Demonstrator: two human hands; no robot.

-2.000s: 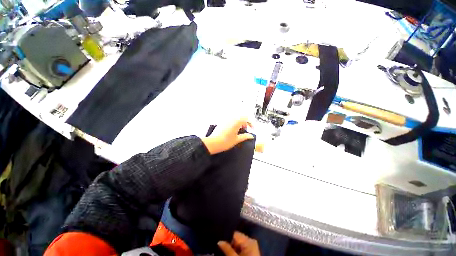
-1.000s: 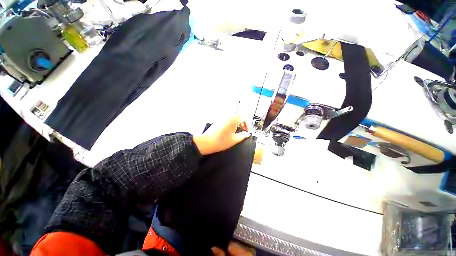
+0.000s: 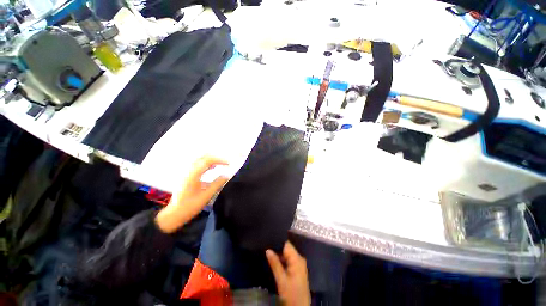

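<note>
A black sleeve panel (image 3: 266, 179) lies on the white machine bed (image 3: 371, 185), its top end beside the presser foot and needle (image 3: 314, 122), its lower end hanging over the front edge. My left hand (image 3: 194, 194) is at the panel's left side, fingers apart and curved, slightly blurred; it appears to hold nothing. My right hand (image 3: 290, 275) is at the panel's lower end, below the table edge, thumb and fingers at the cloth; whether it grips is unclear. Another dark cut piece (image 3: 164, 89) lies flat at the left.
A neighbouring machine (image 3: 57, 66) and a yellow-green bottle (image 3: 108, 57) stand at the far left. A black strip (image 3: 378, 80) drapes over the machine head. A clear plastic tray (image 3: 485, 221) sits at the right edge. Dark garments (image 3: 54, 221) lie at the lower left.
My left hand has left the panel's top near the needle and moved down and left, uncovering the cloth. My right hand shows more fully at the lower end. The view has shifted.
</note>
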